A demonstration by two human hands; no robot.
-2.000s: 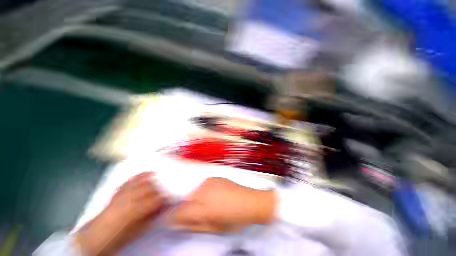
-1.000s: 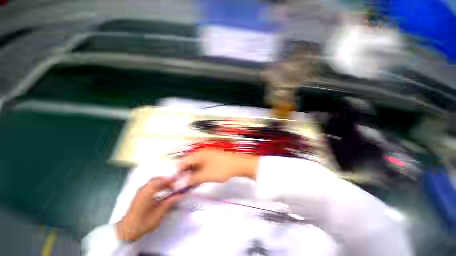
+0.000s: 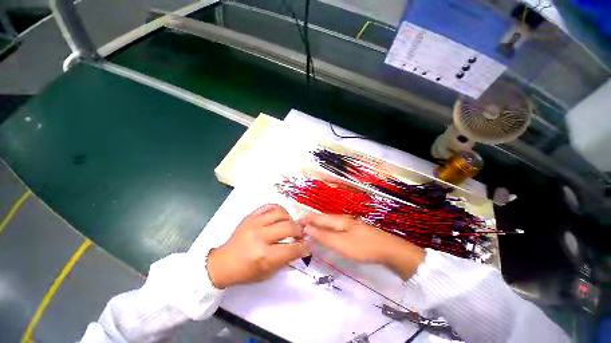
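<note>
My left hand [image 3: 254,248] and my right hand [image 3: 358,242] meet at the fingertips over the white work sheet [image 3: 268,301]. Both hold the wire harness in work [image 3: 365,285], whose thin red and black leads run from the fingertips down to the right, under my right forearm. A small dark piece [image 3: 307,260] shows just below the left fingertips. Small grey parts [image 3: 326,279] lie on the sheet below the hands. What exactly the fingertips pinch is hidden. Behind the hands, red lead wires [image 3: 328,196] and black lead wires [image 3: 335,163] lie in the cream parts tray [image 3: 234,164].
A beige fan [image 3: 492,114] and an amber can [image 3: 459,166] stand behind the tray. Black tape rolls [image 3: 569,197] and a dark device with a red display [image 3: 583,288] are at the right. The green bench [image 3: 120,154] extends left. More dark parts [image 3: 419,318] lie on the near sheet.
The view has sharpened and tilted. The hands remain together; the right hand no longer overlaps the red wires as much as a second ago. The left hand's fingers are more curled.
</note>
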